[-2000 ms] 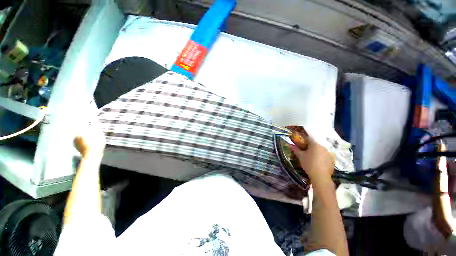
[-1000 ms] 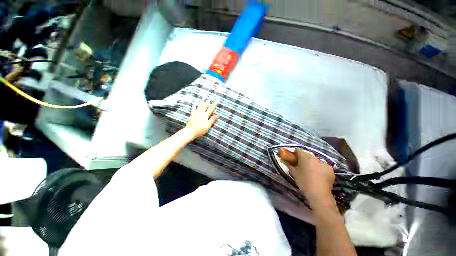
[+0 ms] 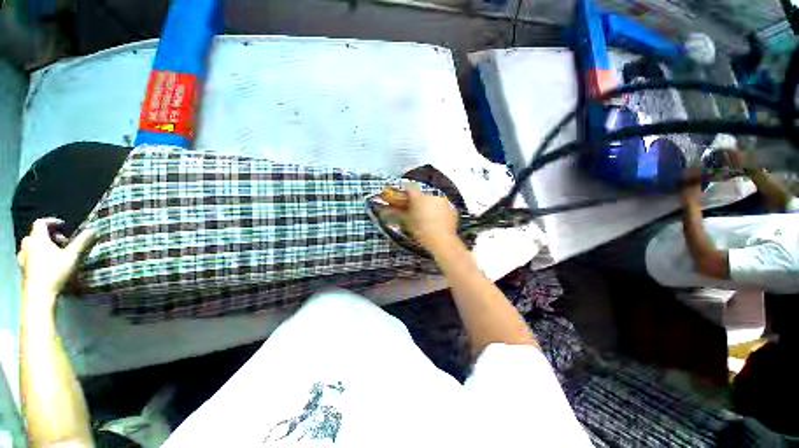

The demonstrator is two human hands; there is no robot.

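Note:
A black, white and grey plaid garment (image 3: 236, 219) is drawn over a long black padded form (image 3: 61, 179), whose rounded left end shows bare. My right hand (image 3: 425, 219) holds the wooden handle of the steam iron (image 3: 385, 199), which lies on the right part of the plaid cloth, its tip pointing left. My left hand (image 3: 54, 258) is at the garment's left edge, thumb and fingers spread around the edge; whether it pinches the cloth is hard to tell. A brown cloth piece (image 3: 429, 179) shows behind the iron.
The white-topped table (image 3: 333, 96) carries the form. A blue post-like piece with a red label (image 3: 175, 96) stands behind it. Black hoses (image 3: 561, 153) run right from the iron. A creased off-white cloth (image 3: 486, 179) lies at the table's right end. Another person's arm (image 3: 696, 232) is at right. Dark patterned garments (image 3: 631, 402) hang below.
The view has turned right. My left hand has moved from flat on the plaid cloth to its left edge. My right hand still holds the iron on the cloth, its tip now pointing left.

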